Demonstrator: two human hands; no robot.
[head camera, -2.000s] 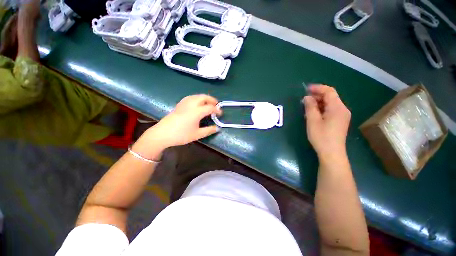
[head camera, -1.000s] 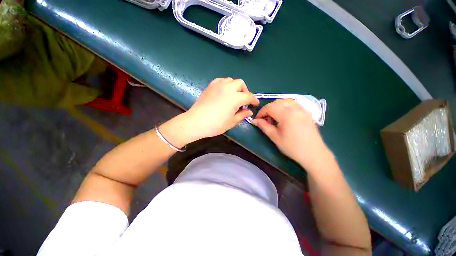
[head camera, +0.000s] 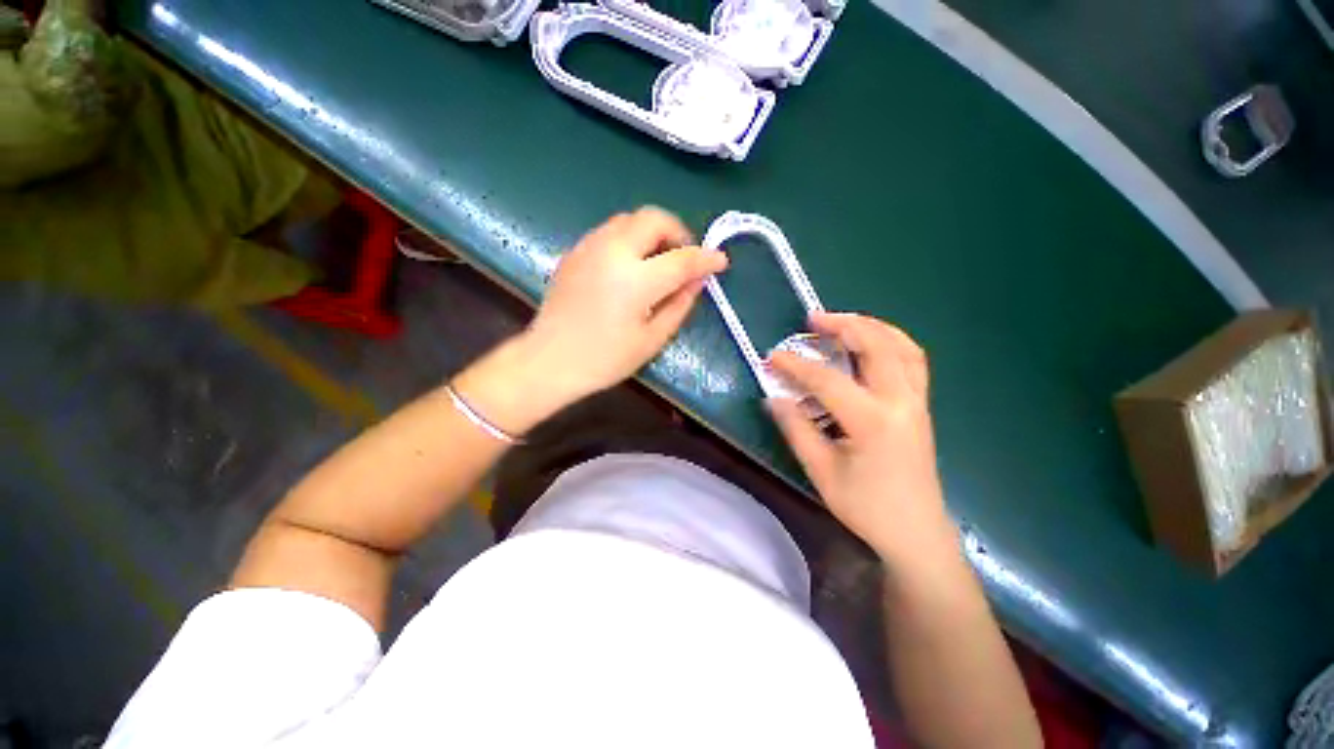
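A white housing frame (head camera: 792, 268) lies tilted over the green bench in front of me, its open slot end away from me and its round disc end towards me. My left hand (head camera: 622, 293) pinches the frame's left rim near the rounded far end with thumb and fingertips. My right hand (head camera: 866, 417) grips the disc end from the right, its fingers partly covering the disc. Whether a small clear piece is between my fingertips cannot be told.
More white frames (head camera: 644, 85) lie at the far side. An open cardboard box (head camera: 1166, 438) of shiny clear pieces stands at the right. A single housing (head camera: 1248, 130) lies beyond the pale line (head camera: 1075, 125). A person's green clothing (head camera: 139, 198) and a red stool (head camera: 356, 278) are at the left.
The frame has turned from lying crosswise to slanting towards me. My right hand has moved from the slot end to the disc end. My left hand stays at the rounded end.
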